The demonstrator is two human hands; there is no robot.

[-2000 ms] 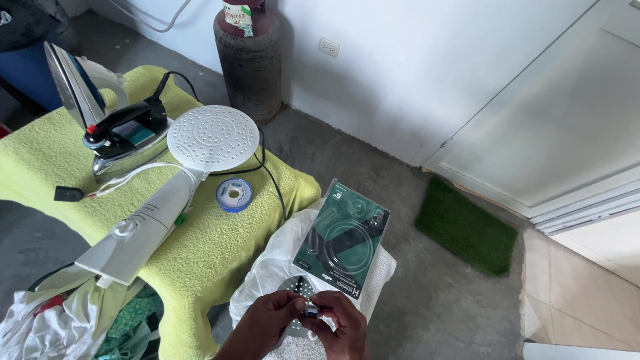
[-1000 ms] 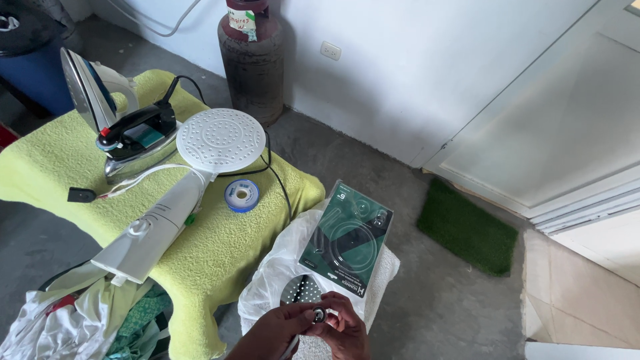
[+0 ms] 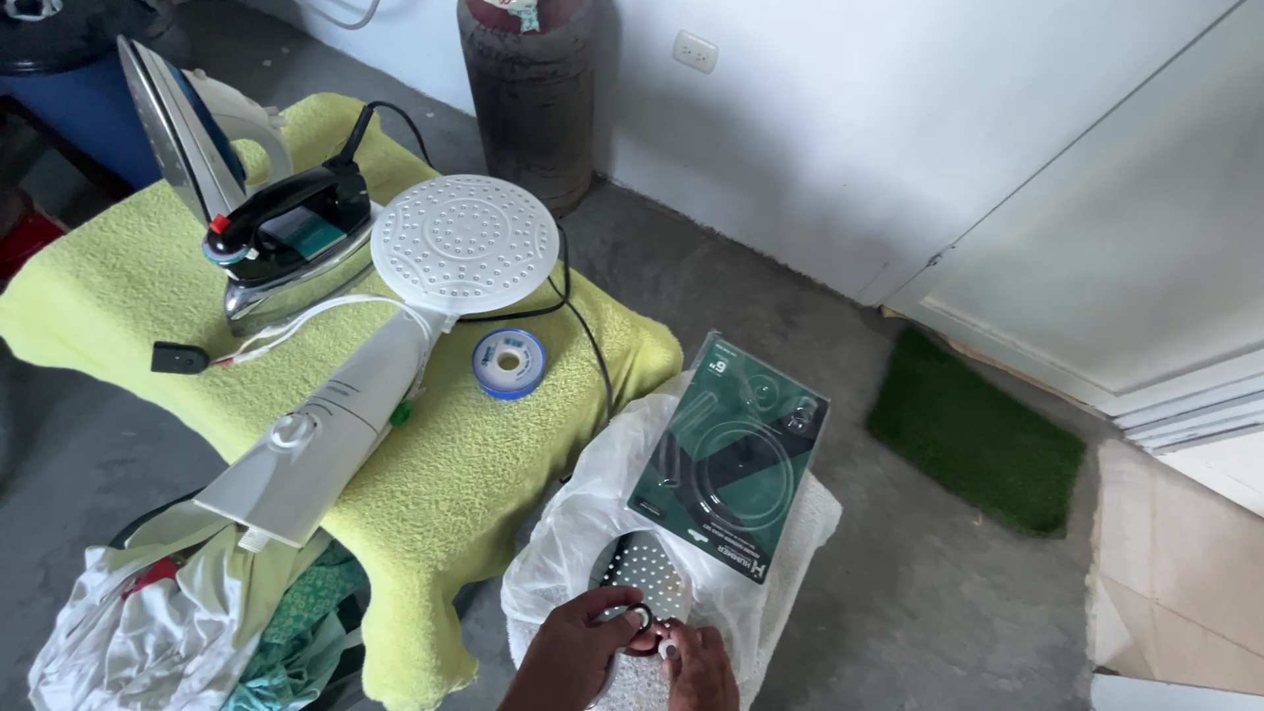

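Observation:
My left hand (image 3: 585, 640) pinches a small dark ring (image 3: 642, 619) between thumb and fingertips. Close beside it, my right hand (image 3: 699, 664) has its fingers closed on a small light-coloured part (image 3: 669, 649); its exact kind is too small to tell. Just beyond both hands lies a round metal shower head plate with holes (image 3: 652, 573), on white plastic. A green clear-fronted blister package (image 3: 731, 449) lies beyond that. On the yellow towel (image 3: 444, 494) rest a white electric shower head (image 3: 464, 242) and a blue-rimmed spool of thread seal tape (image 3: 509, 363).
A black-handled clothes iron (image 3: 296, 232) stands on the towel beside a second, upright iron (image 3: 178, 128). A gas cylinder (image 3: 528, 104) is by the wall. Clothes (image 3: 138, 632) lie at lower left, and a green mat (image 3: 978, 430) lies near the door (image 3: 1126, 227).
The hands, close together around a small part one second ago, now hold a ring and a light-coloured part slightly apart.

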